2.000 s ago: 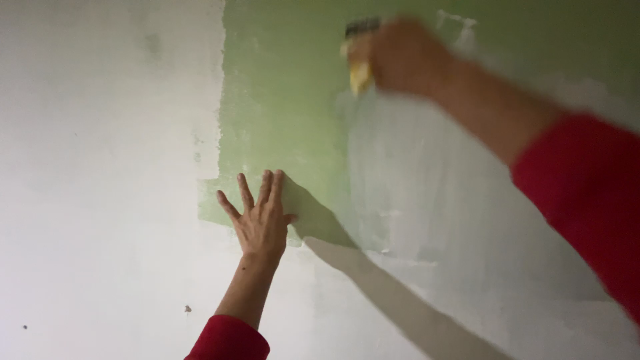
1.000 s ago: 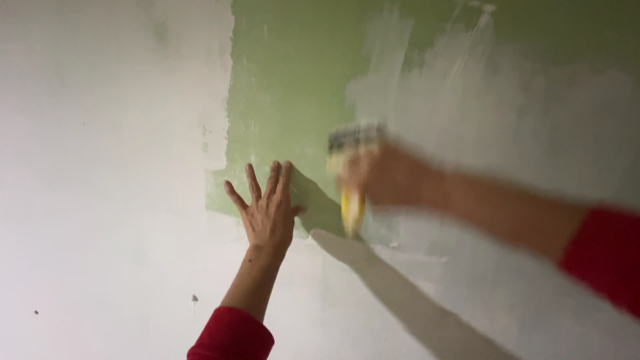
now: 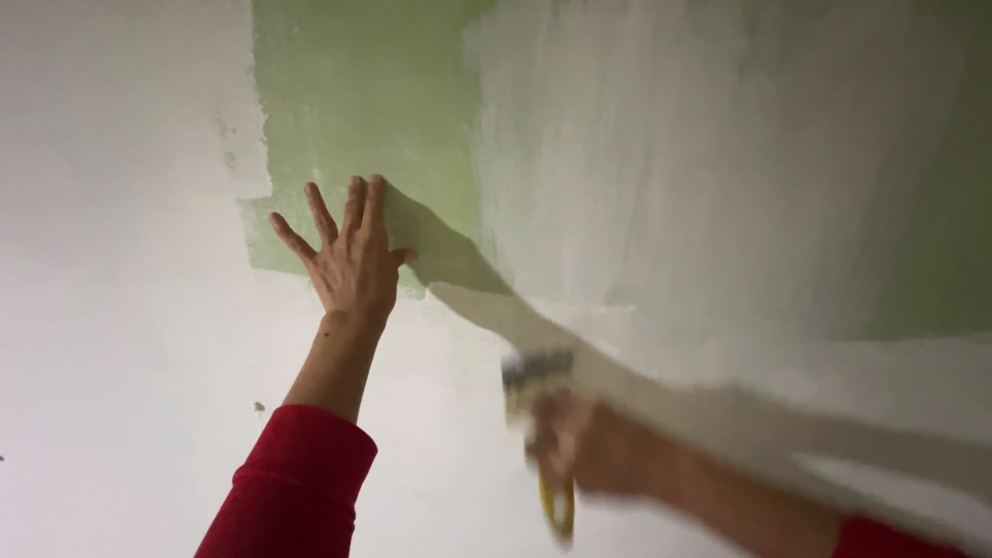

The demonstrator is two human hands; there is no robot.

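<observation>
My left hand (image 3: pixel 353 252) rests with fingers spread on the wall, over the lower part of a green painted patch (image 3: pixel 364 93). Lower and to the right, my right hand (image 3: pixel 577 442) grips a wide flat paintbrush (image 3: pixel 556 496) with a yellow handle, its dark bristles pointing up. Hand and brush are blurred, and whether the bristles touch the wall cannot be told. Whitish, streaky paint (image 3: pixel 659 155) covers the wall right of the green strip. Red sleeves cover both forearms.
Off-white wall (image 3: pixel 116 310) surrounds the green on the left and below. Another green area (image 3: pixel 930 263) shows at the right. A small chipped spot (image 3: pixel 259 407) lies left of my left forearm. Shadows of my arms fall across the wall.
My right hand has moved down with the brush, from the top of the green area to below it. Whitish paint covers more of the green at the upper right. My left hand stays on the wall.
</observation>
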